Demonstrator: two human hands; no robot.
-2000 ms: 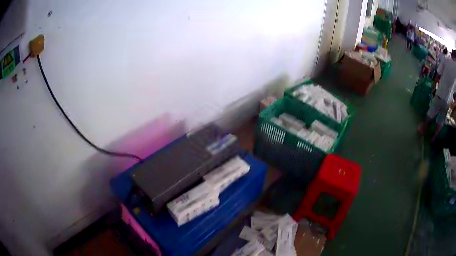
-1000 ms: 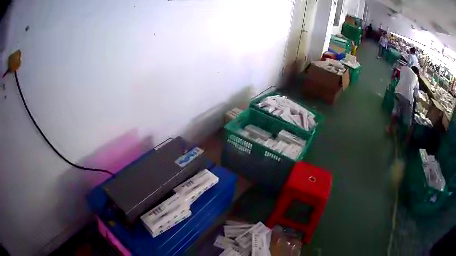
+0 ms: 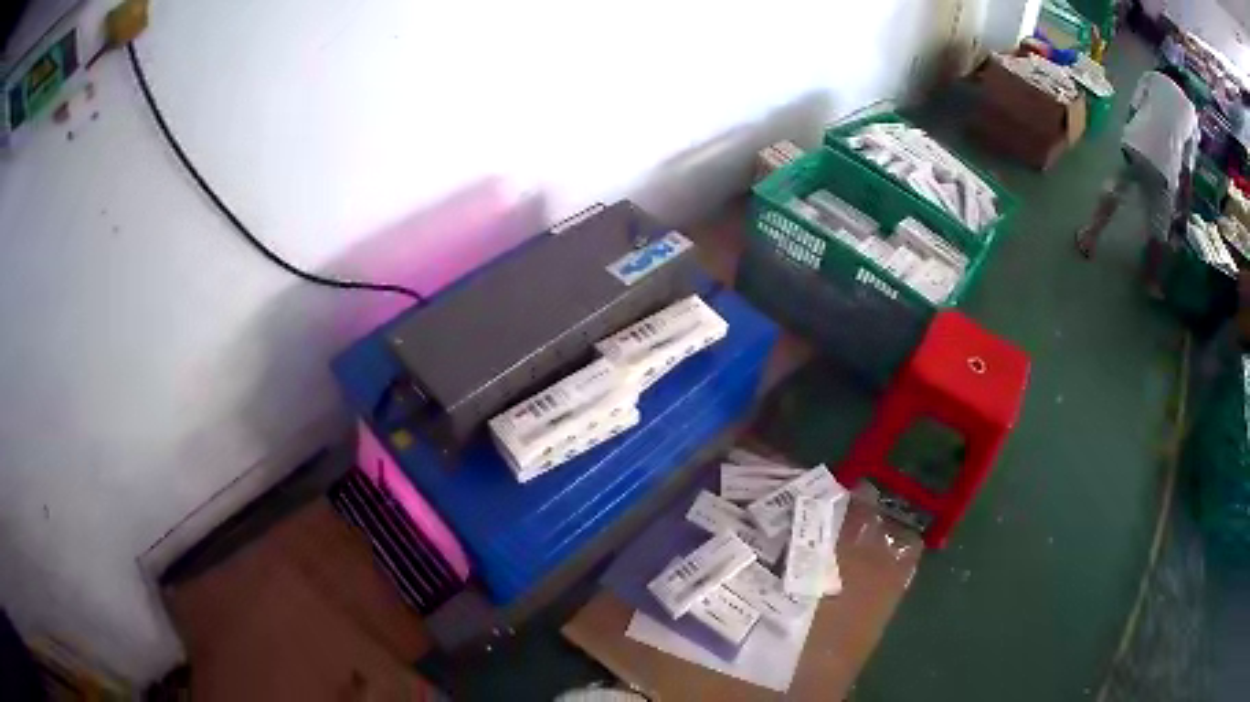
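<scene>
No hand of mine is in view. White barcoded cartons (image 3: 569, 412) lie in two low stacks on the blue machine (image 3: 576, 505), against the long dark-grey metal box (image 3: 535, 322) with a small blue label. Several loose white cartons (image 3: 702, 573) lie in a jumbled pile on white and lilac paper sheets (image 3: 727, 658) over brown cardboard (image 3: 877, 583) on the floor, at the bottom centre.
A red square stool (image 3: 966, 377) stands right of the pile. Green crates (image 3: 843, 309) of white cartons stand along the wall, with a brown box (image 3: 1021, 117) beyond. A person (image 3: 1154, 144) bends at the right. A black cable (image 3: 226, 220) runs up the wall.
The camera view has tilted down and shifted. The loose cartons and their paper now show more fully. The person at the right has changed posture. The cartons on the machine have not visibly moved.
</scene>
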